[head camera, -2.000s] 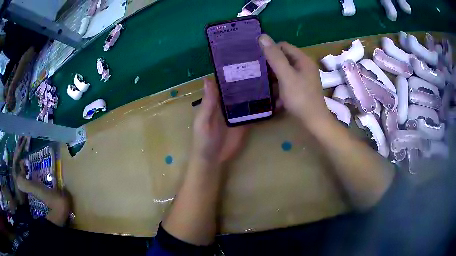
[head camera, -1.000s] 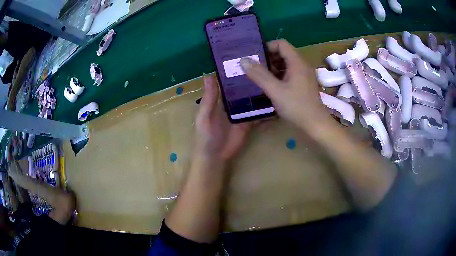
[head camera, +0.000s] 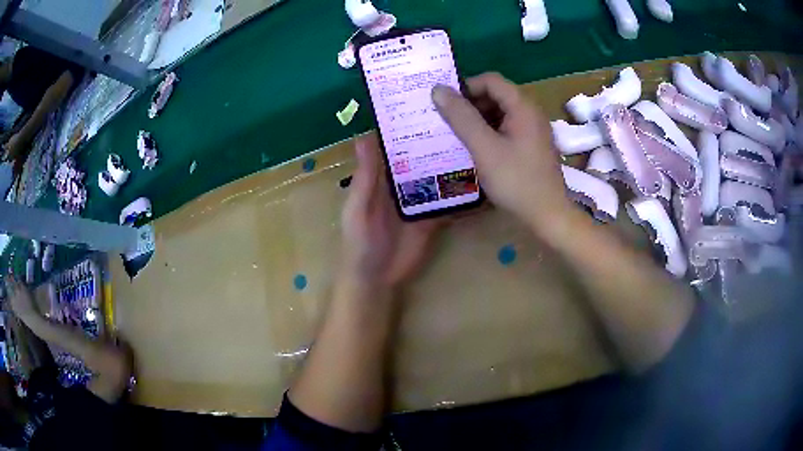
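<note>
A smartphone (head camera: 421, 114) with a bright page of text and two small pictures stands upright in view above the bench. My left hand (head camera: 383, 225) holds it from below and behind, with the thumb along its left edge. My right hand (head camera: 506, 145) is at its right side, thumb over the upper right of the screen, fingers curled; it holds nothing that I can see. A heap of white and pink housing shells (head camera: 634, 150) lies to the right of my right hand.
A green conveyor belt (head camera: 264, 97) carries scattered shells, small pink-and-dark assemblies (head camera: 147, 150) and a yellow-green scrap (head camera: 348, 112). A grey metal bar (head camera: 75, 227) crosses at left. Another person's arm (head camera: 66, 337) is beside a parts tray (head camera: 77, 295). Teal dots (head camera: 506, 255) mark the brown bench.
The dimmed screen with its pop-up box is now a bright page. My right thumb has moved from the phone's edge onto the screen. Belt pieces have shifted left, and the yellow-green scrap has appeared.
</note>
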